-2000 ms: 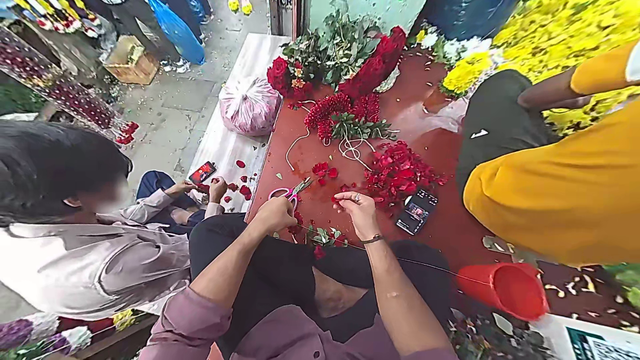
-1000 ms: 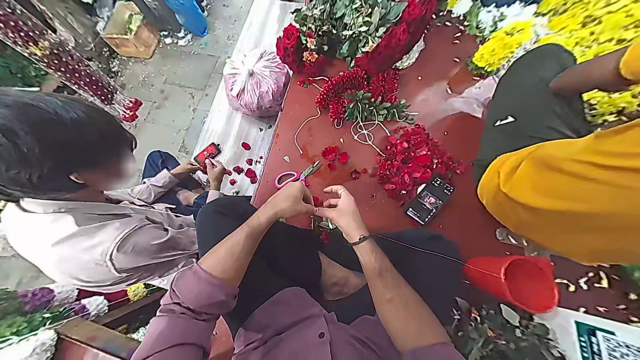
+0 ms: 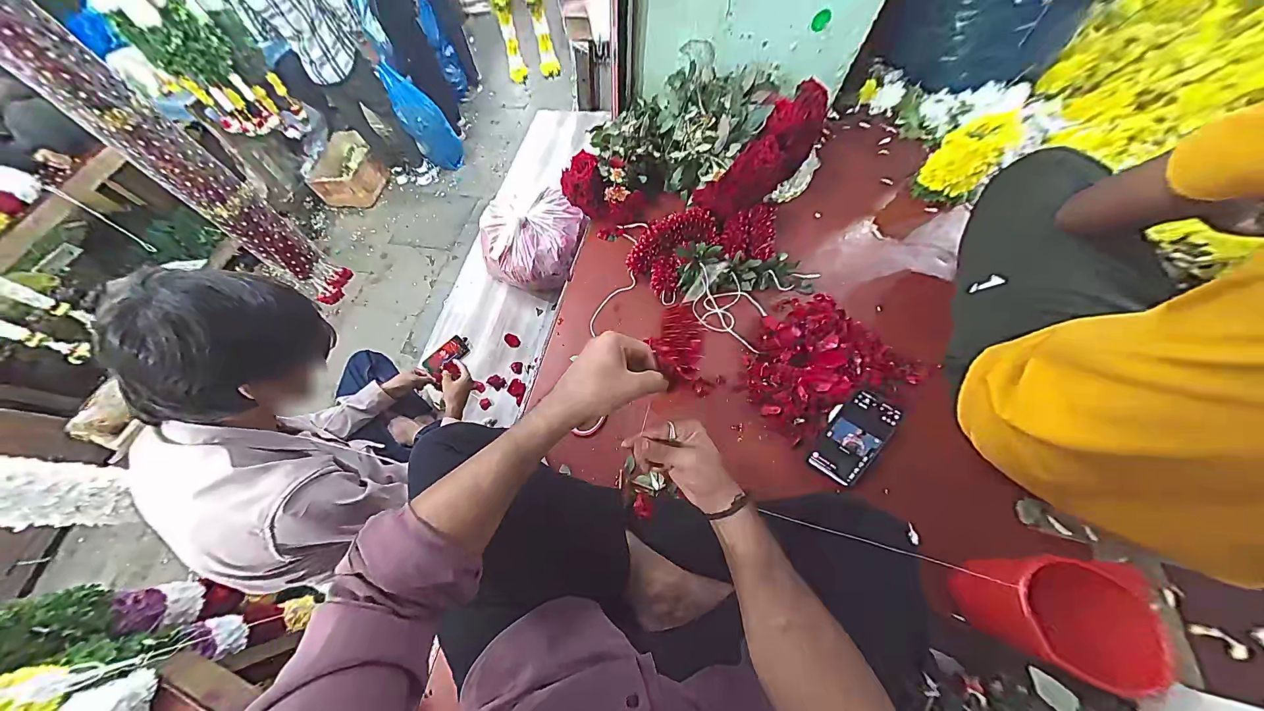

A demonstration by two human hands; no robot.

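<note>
My left hand (image 3: pixel 610 380) is raised above the red tabletop, fingertips pinched on what looks like the white thread (image 3: pixel 647 415). Lower and to the right, my right hand (image 3: pixel 681 459), with a ring and a wrist cord, pinches the same thread. From beside its wrist a thread (image 3: pixel 879 545) runs to the red plastic bucket (image 3: pixel 1096 617). Scissors (image 3: pixel 590 427) lie mostly hidden under my left forearm, one handle loop showing. A small green sprig with a red petal (image 3: pixel 644 489) is just below my right hand. Red petals (image 3: pixel 820 360) are heaped beyond it.
A smartphone (image 3: pixel 855 437) lies right of my hands. Behind are a coiled red garland (image 3: pixel 676 242), leafy stems (image 3: pixel 691 123) and a tied plastic bag (image 3: pixel 533 237). A person (image 3: pixel 267 464) sits at left holding a phone; another in yellow (image 3: pixel 1126 415) sits at right.
My hands, close together one second ago, are now apart. The left has moved up and away over the scissors, with thread between the hands.
</note>
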